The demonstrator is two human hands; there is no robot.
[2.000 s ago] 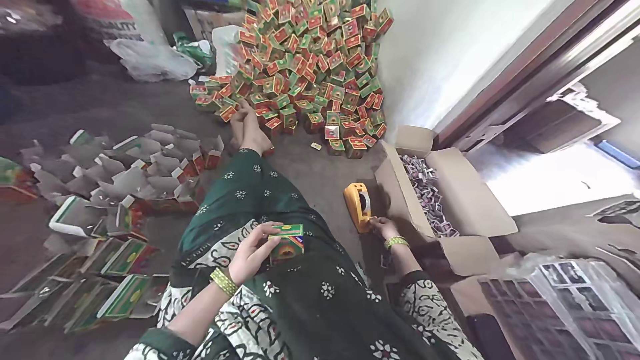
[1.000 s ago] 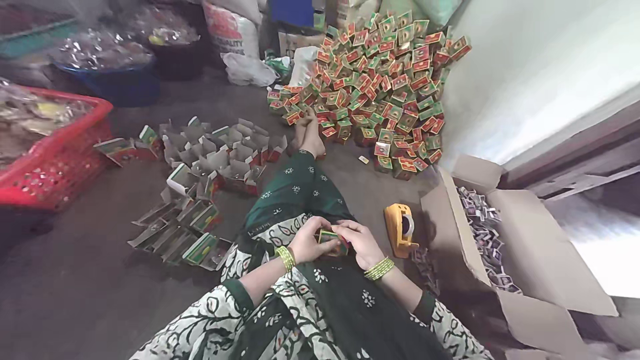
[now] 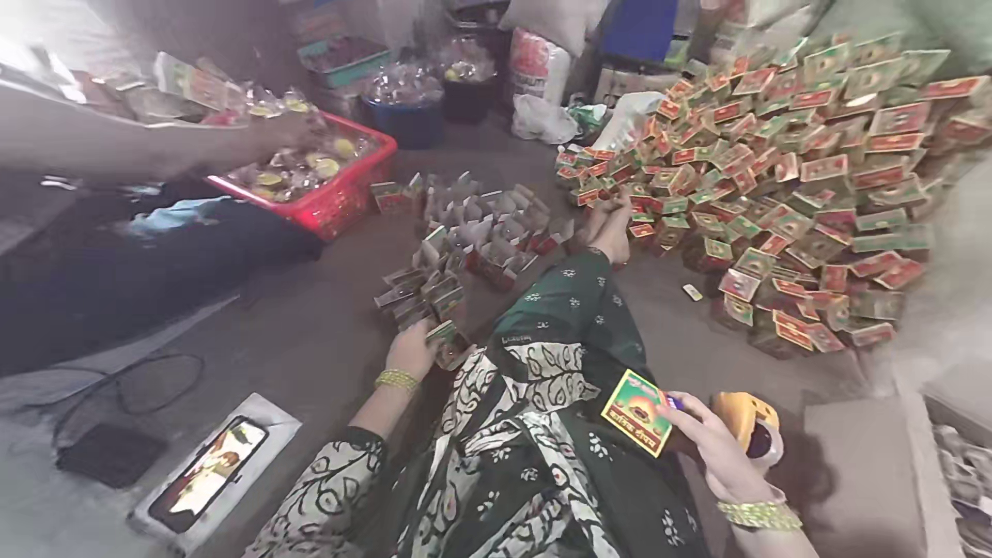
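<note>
My right hand (image 3: 705, 434) grips a small green, red and yellow printed cardboard box (image 3: 638, 413) by its right side, above my lap. Close to that hand, on its right, lies a yellow tape dispenser (image 3: 745, 426). Over to the left, my left hand (image 3: 412, 350) reaches down to the near end of a group of open-topped small boxes (image 3: 484, 225) on the floor. Its fingers touch a small open box (image 3: 447, 341); whether they are closed on it is hard to tell.
A large heap of printed boxes (image 3: 790, 209) lies at the right, beyond my feet. A red plastic basket (image 3: 341, 194) of wrapped items stands at the left, with another person's arm (image 3: 155, 151) over it. A smartphone (image 3: 208, 474) lies lower left; a cardboard carton (image 3: 860, 465) stands lower right.
My hands were together on a small box over my lap; now they are apart, the left at the open boxes, the right holding a box. The view has swung left.
</note>
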